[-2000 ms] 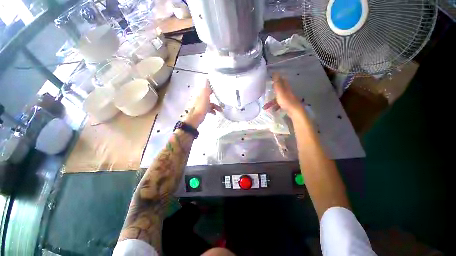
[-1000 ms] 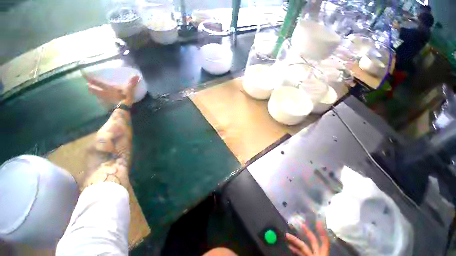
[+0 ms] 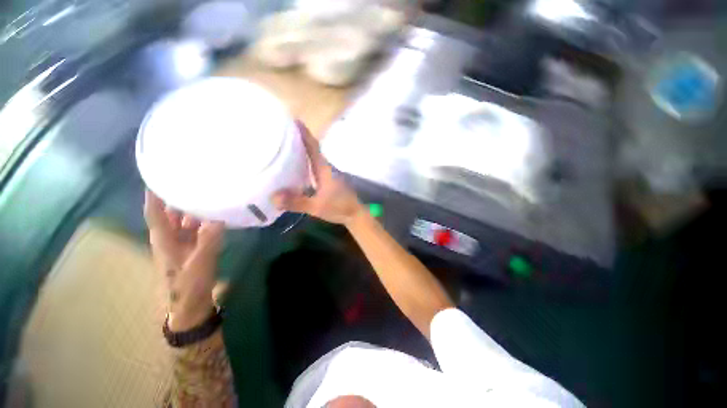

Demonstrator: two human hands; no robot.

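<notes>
A glossy white plastic housing (image 3: pixel 219 147) is held up left of the machine, with two small dark slots on its near side. My left hand (image 3: pixel 183 247) holds it from below at its near left. My right hand (image 3: pixel 323 187) holds its right side. The fingers are partly hidden by the housing. The grey machine base plate (image 3: pixel 578 187) is to the right, with whitish plastic film (image 3: pixel 478 139) on it. The picture is blurred.
The dark front panel has green buttons (image 3: pixel 520 265) and a red button (image 3: pixel 444 237). Blurred white bowl-shaped parts (image 3: pixel 335 48) lie behind the housing. A cardboard sheet (image 3: pixel 88 319) lies lower left. A fan with a blue centre (image 3: pixel 685 86) is far right.
The view has turned back toward the machine. My left hand has left the bench's far side and my right hand has left the machine; both now hold a white housing.
</notes>
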